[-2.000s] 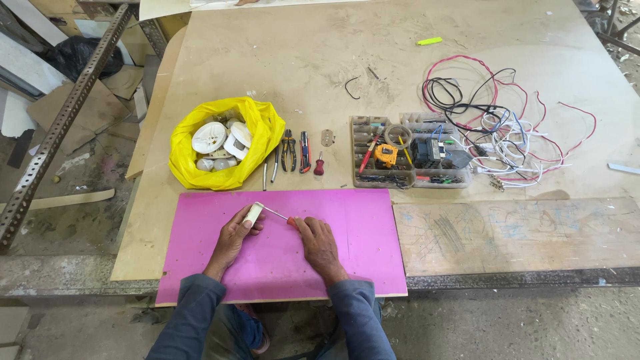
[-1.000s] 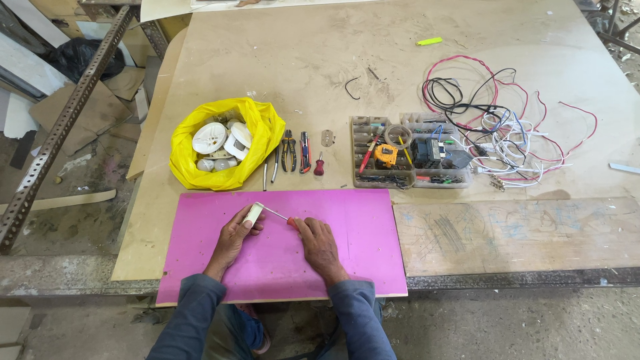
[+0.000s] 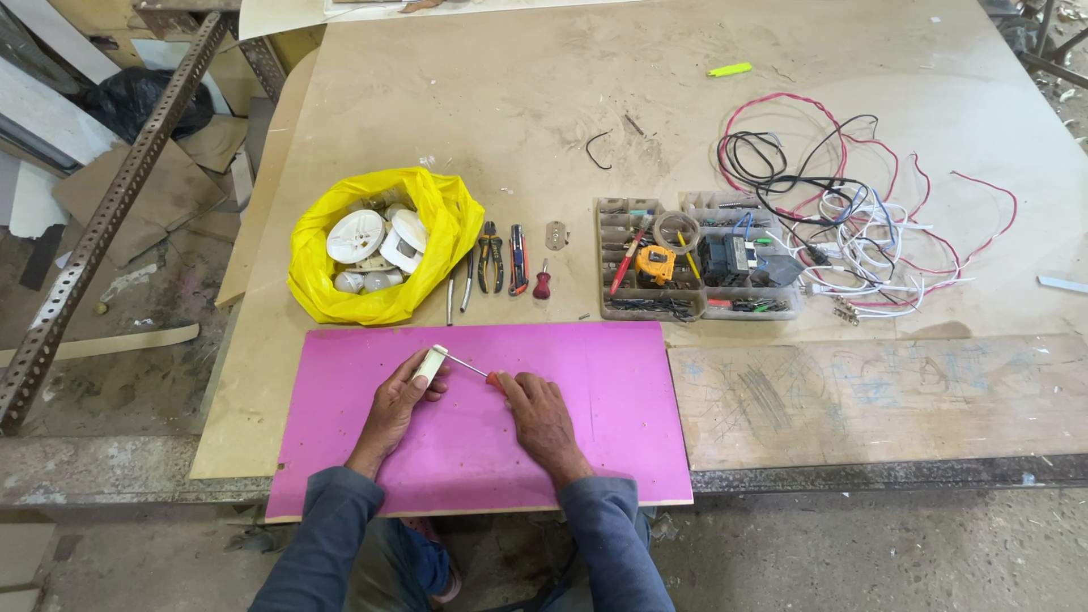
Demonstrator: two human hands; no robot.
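Note:
My left hand (image 3: 398, 406) grips a small white plastic electrical part (image 3: 430, 364), held up over the pink board (image 3: 484, 442). In my right hand (image 3: 542, 418) is a screwdriver with a red handle (image 3: 495, 382); its thin metal shaft points left and its tip meets the upper end of the white part. Exactly what the tip touches is too small to tell. Beyond the board lie combination pliers (image 3: 490, 259), a utility knife (image 3: 518, 262) and a short red screwdriver (image 3: 541, 282), side by side.
A yellow plastic bag (image 3: 319, 285) holds white round fittings and bulbs. To the right, a compartment box (image 3: 608, 246) carries small parts, an orange tape measure (image 3: 654, 264) and a black contactor (image 3: 727, 260). Tangled wires (image 3: 867, 238) spread beside it. A perforated metal bar (image 3: 110, 212) slants at the left.

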